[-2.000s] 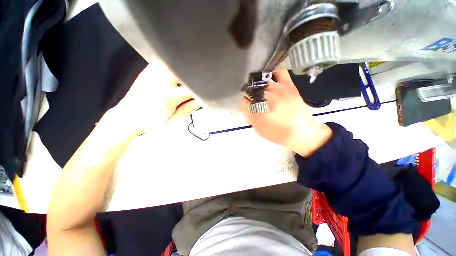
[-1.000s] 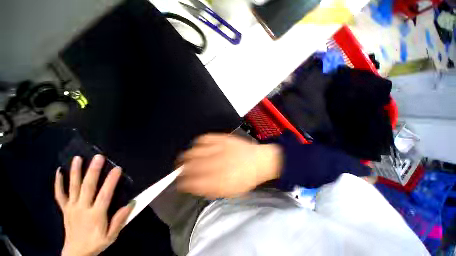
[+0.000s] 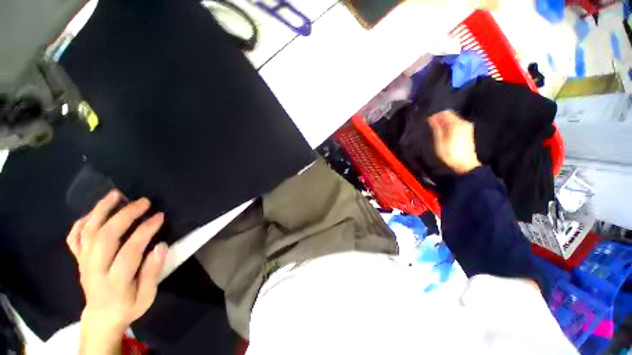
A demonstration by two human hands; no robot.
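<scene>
A large black garment panel [image 3: 187, 118] lies flat on the white machine table [image 3: 312, 83], its front edge over my lap. My left hand [image 3: 121, 256] rests on the panel at the lower left, fingers slightly spread, holding nothing. A small greyish-black patch [image 3: 89, 188] shows on the panel by its fingertips. My right hand [image 3: 454, 142] is over the dark cloth [image 3: 509, 118] in the red plastic basket at the right. It is blurred and its fingertips are unclear, so I cannot tell whether it grips cloth.
The sewing machine's needle area [image 3: 41, 111], with a yellow spot, is at the left. A black looped shears handle [image 3: 239, 24] and dark blue snips [image 3: 287, 15] lie at the top. The red basket [image 3: 388, 163] stands right of my lap. A dark phone edge [image 3: 371, 8] is at the top.
My right hand has moved from beside the panel's front edge to the basket at the right. My left hand stays on the panel. Earlier, both hands were at the machine and the view faced it.
</scene>
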